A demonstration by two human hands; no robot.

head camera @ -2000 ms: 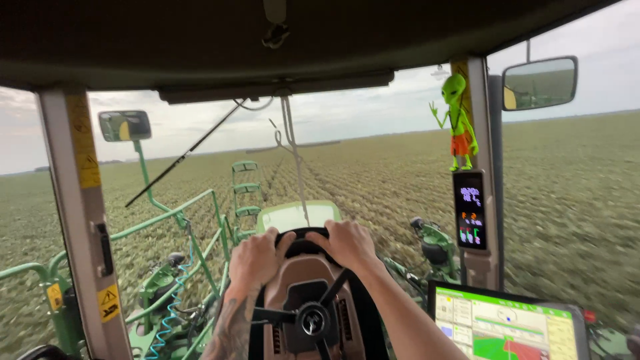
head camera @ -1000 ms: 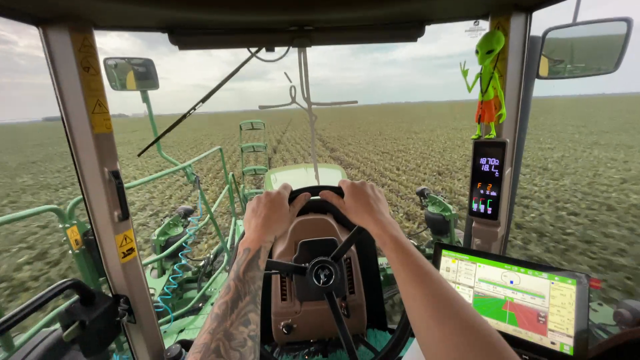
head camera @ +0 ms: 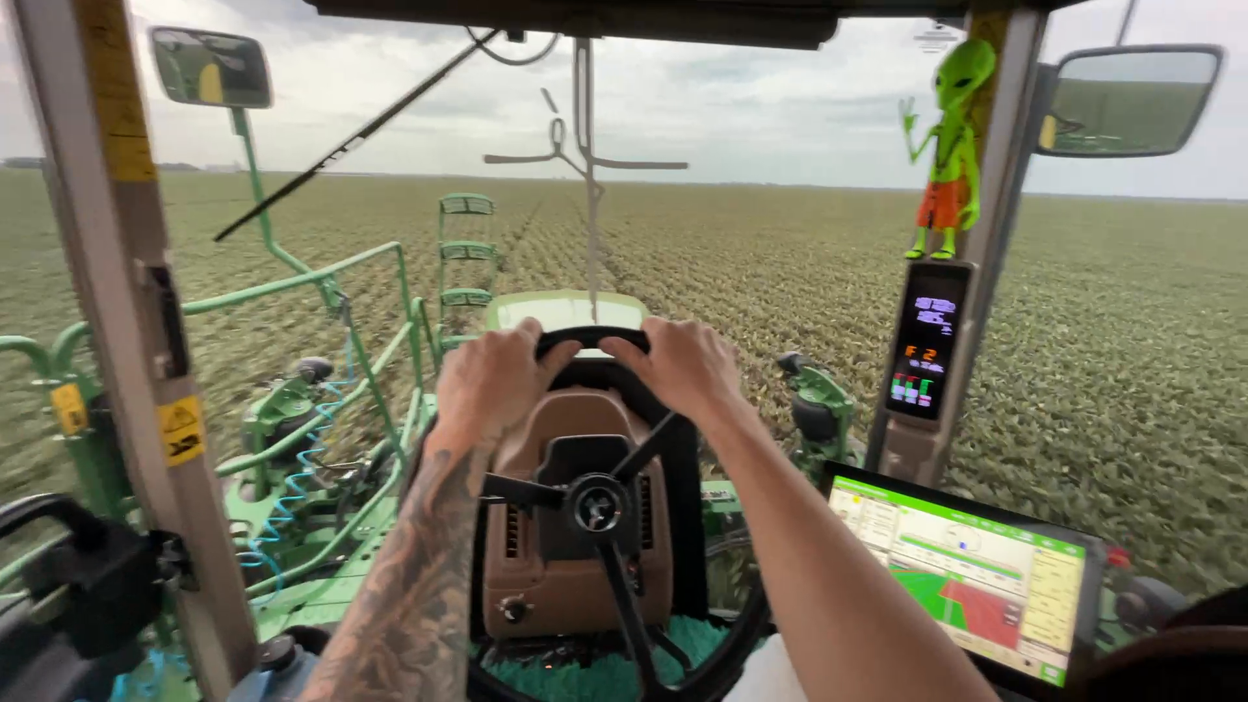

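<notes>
Both hands grip the top of a black steering wheel [head camera: 624, 575] in a farm machine's cab. My left hand [head camera: 494, 382] holds the rim at the upper left, its thumb along the rim. Close beside it, my right hand [head camera: 682, 368] is closed on the rim at the upper right. Below them stands the brown steering column [head camera: 575, 609] with a dark hub cover. A touchscreen monitor [head camera: 965, 575] with a green and red map sits to the right of my right forearm. Higher up, a narrow display [head camera: 926, 341] is fixed on the right pillar.
A green alien figure [head camera: 951, 146] stands above the narrow display. Mirrors [head camera: 212, 66] hang on both sides. Outside are green handrails [head camera: 292, 278], a ladder [head camera: 468, 251], the pale green hood [head camera: 561, 308] and rows of crops [head camera: 780, 253]. A wiper [head camera: 351, 141] crosses the windshield.
Both hands stay on the top of the steering wheel. The wheel's spokes have turned slightly between the frames. The camera view has shifted.
</notes>
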